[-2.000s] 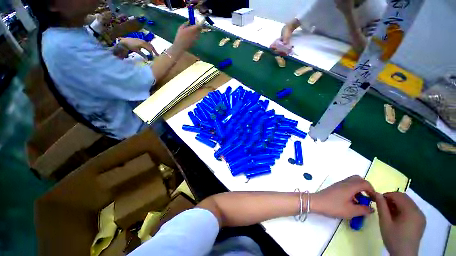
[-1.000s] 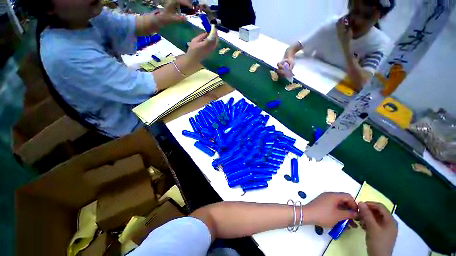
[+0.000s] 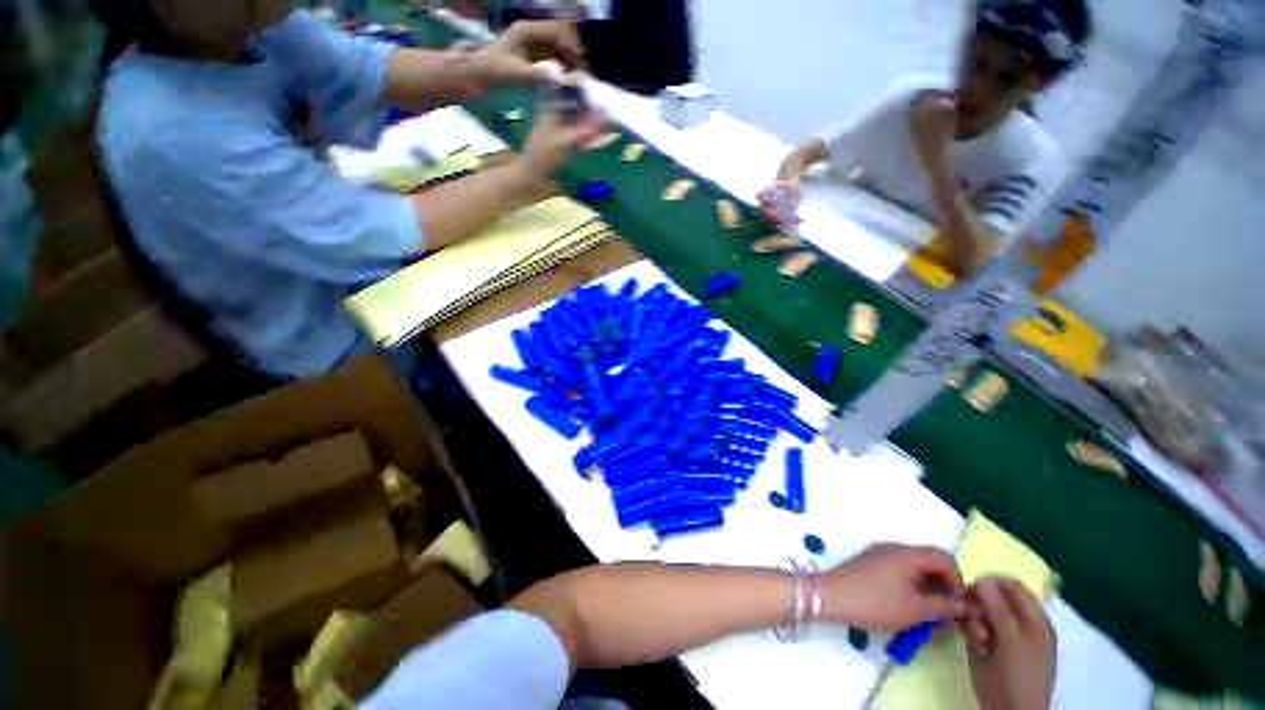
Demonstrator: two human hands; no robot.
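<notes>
My left hand [image 3: 888, 588] holds a blue cylinder [image 3: 911, 641] at the lower right, its lower end showing below the fingers. My right hand [image 3: 1010, 635] is close beside it, fingertips pinched together at the cylinder's upper end; what they pinch is too small and blurred to tell. Both hands are over a yellow sheet [image 3: 1002, 552] on the white surface. A large heap of blue cylinders [image 3: 652, 402] lies to the left, with one separate blue cylinder [image 3: 795, 479] beside it. Small dark round discs [image 3: 814, 544] lie between the heap and my left hand.
An open scrap carton [image 3: 83, 534] with small boxes and yellow paper stands lower left. A stack of yellow sheets [image 3: 479, 268] lies beyond the heap. A green conveyor [image 3: 916, 416] carries tan pieces and blue cylinders past an upright post [image 3: 957, 354]. Two people sit at left and across.
The view has shifted. My hands have drawn closer together at the cylinder, which now points down-left. Pieces on the conveyor have moved, and the person at left has brought both hands together.
</notes>
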